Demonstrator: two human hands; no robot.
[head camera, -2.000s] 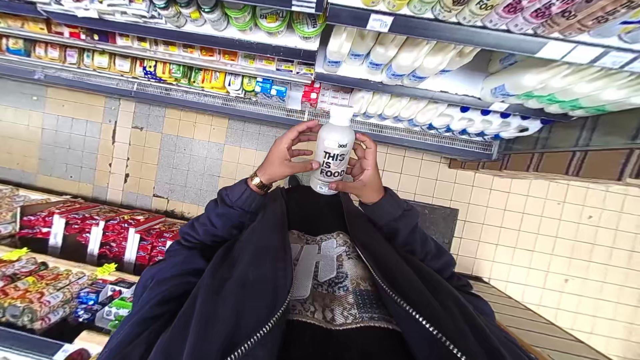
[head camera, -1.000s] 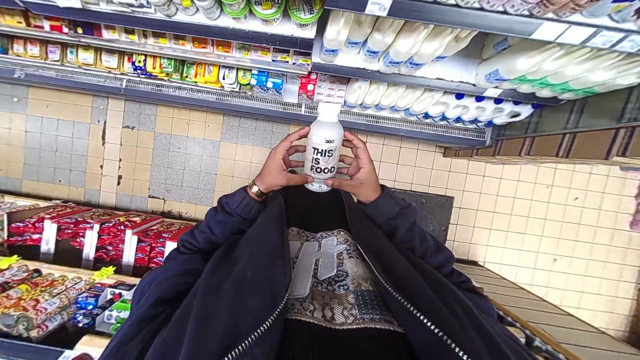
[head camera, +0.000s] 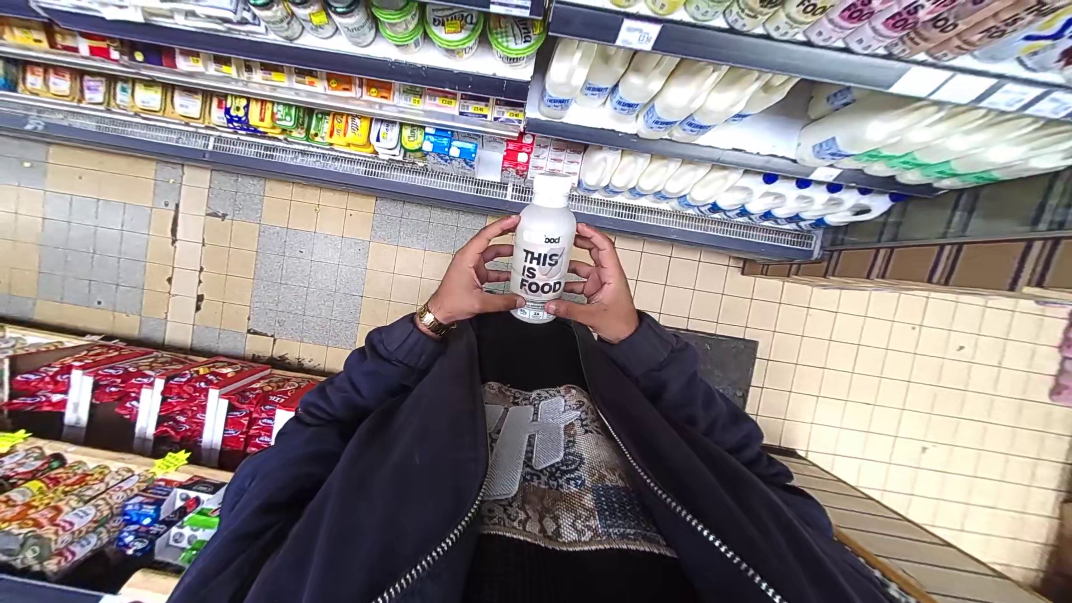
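A white plastic drink bottle (head camera: 543, 251) with a white cap and bold black lettering stands upright between my hands, in front of my chest. My left hand (head camera: 477, 275) grips its left side, with the thumb near the base and the fingers spread along the side; a gold-toned watch (head camera: 433, 321) is on that wrist. From the right, my right hand (head camera: 601, 285) holds the bottle in the same way, its thumb at the lower front. The backs of both thumbs face up, and the bottle's rear side is hidden.
A refrigerated shelf (head camera: 670, 146) ahead holds milk bottles (head camera: 678, 96), tubs (head camera: 452, 29) and packets. Red snack bags (head camera: 188, 394) in white-edged boxes and rows of wrapped rolls (head camera: 67, 511) sit at lower left. Tiled floor (head camera: 854, 368) lies between, with a dark mat (head camera: 720, 364) at right.
The bottle, slightly tilted two seconds ago, now stands straighter with its lettering facing me more squarely. Both hands have stayed on it.
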